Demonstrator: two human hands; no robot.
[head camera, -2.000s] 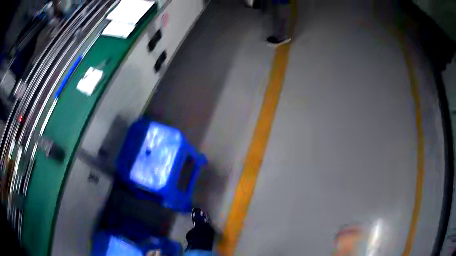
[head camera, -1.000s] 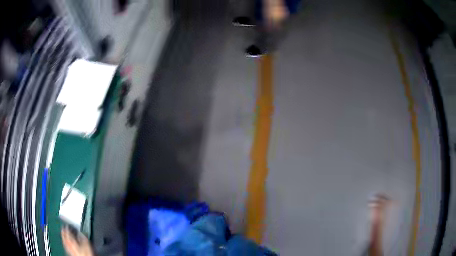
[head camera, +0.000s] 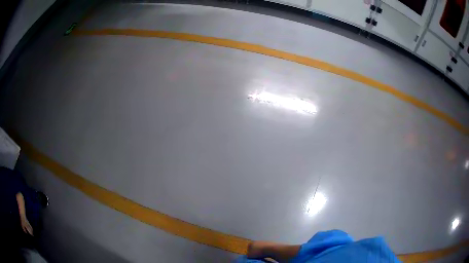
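Note:
Neither my left hand nor my right hand can be made out. At the bottom edge, right of centre, light blue clothing (head camera: 349, 249) shows, with a short piece of bare arm (head camera: 275, 250) beside it, cut off by the frame. I cannot tell which arm it is, and no fingers show. No held object is visible. Grey shiny floor (head camera: 169, 118) fills most of the view.
Yellow floor lines (head camera: 133, 208) cross the near and far floor. White cabinets (head camera: 396, 25) with dark windows stand at the top right. At the left edge is a person in dark blue (head camera: 18, 205) with one bare hand hanging, beside a white surface (head camera: 7, 149).
The view has swung away from the green bench and blue stool to the open floor and cabinets. The hand at the bench's papers is no longer in view.

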